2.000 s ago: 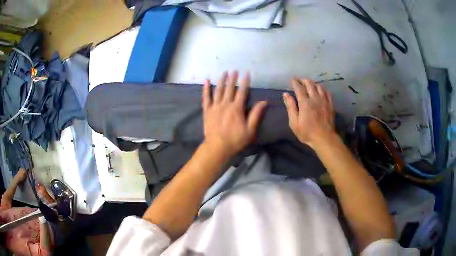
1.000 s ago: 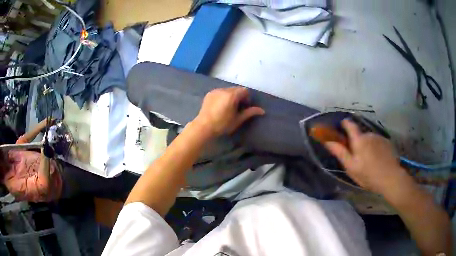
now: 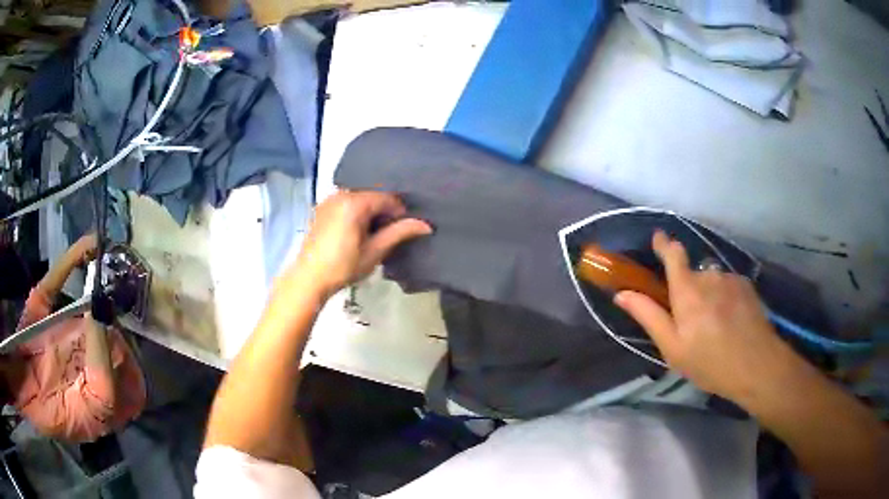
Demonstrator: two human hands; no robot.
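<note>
The dark grey garment piece (image 3: 507, 229) lies over the long padded board, whose rounded end points left, and hangs down its near side. My right hand (image 3: 697, 312) holds the orange-brown handle of the steam iron (image 3: 624, 234), which rests on the right part of the cloth with its pale-rimmed tip to the left. My left hand (image 3: 361, 239) is at the left end of the cloth with fingers curled at its edge; whether the cloth is pinched is hidden.
A blue block (image 3: 526, 78) sits behind the board. Pale folded cloth (image 3: 731, 54) lies at the back. Blue-grey garments (image 3: 185, 107) are heaped at left. Below them are another iron (image 3: 125, 283) and a person in an orange-pink top (image 3: 83, 375). Shears (image 3: 880, 122) are cut off at right.
My right hand has left the cloth and taken hold of the iron, which now stands on the cloth. My left hand has moved from flat on the middle to the cloth's left end, fingers curled.
</note>
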